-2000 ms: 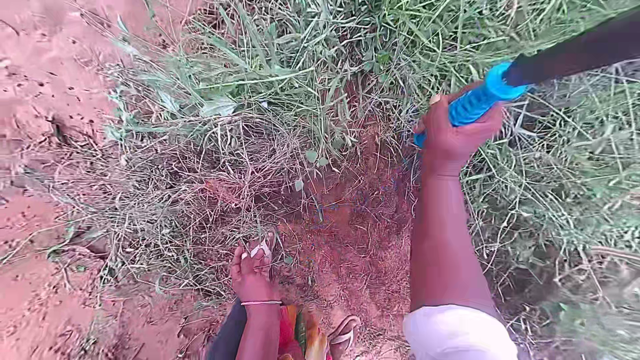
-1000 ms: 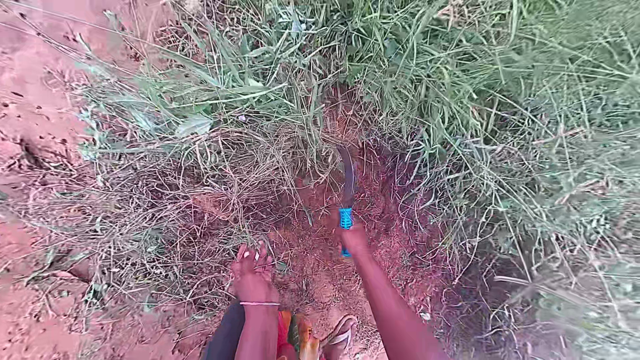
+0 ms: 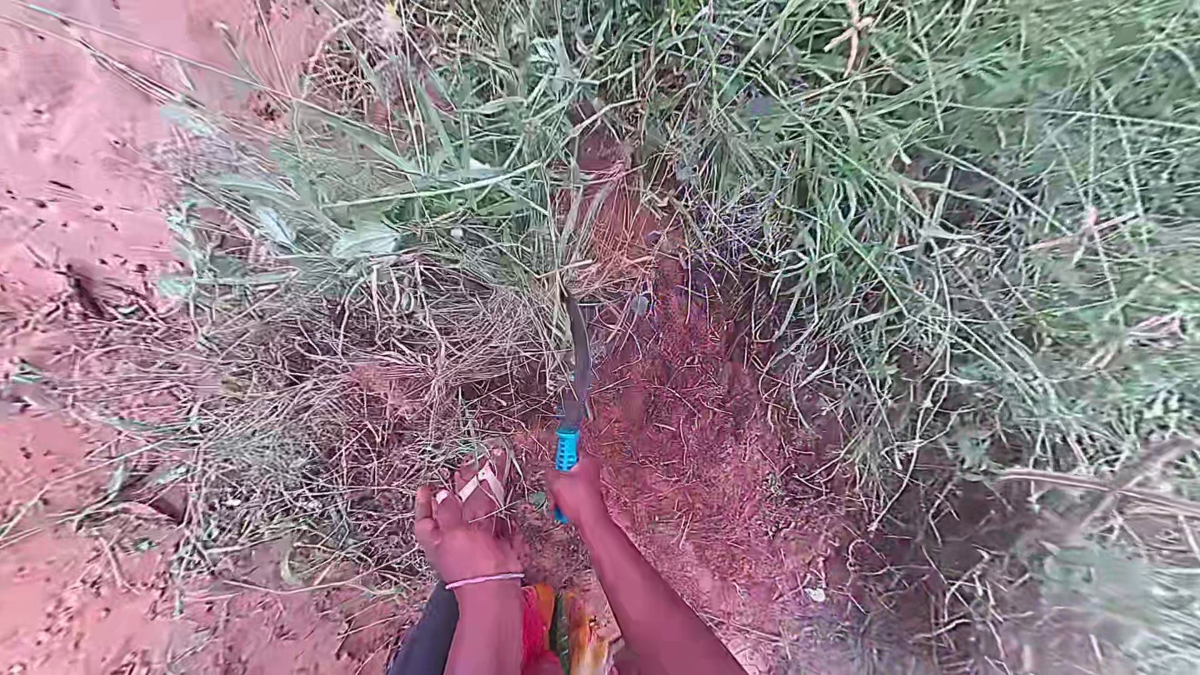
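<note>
My right hand (image 3: pixel 576 489) grips the blue handle of a machete (image 3: pixel 579 356), low in the middle of the view. Its dark blade points away from me over reddish soil, and the tip reaches the edge of dry and green grass (image 3: pixel 441 328). To the left, my left hand (image 3: pixel 461 544) is held over my sandalled foot (image 3: pixel 486 483), with a light band at the wrist. Its fingers are partly curled, and whether anything lies within them does not show.
Dense green grass (image 3: pixel 900 187) fills the upper right. Bare pink-red soil (image 3: pixel 84 178) runs down the left side. Trodden soil with cut stalks (image 3: pixel 694 450) lies right of the blade. Dry stems (image 3: pixel 1097 487) stick out at the lower right.
The machete, raised at the upper right two seconds ago, has come down to the ground in my right hand, and since one second ago has shifted slightly nearer my left hand.
</note>
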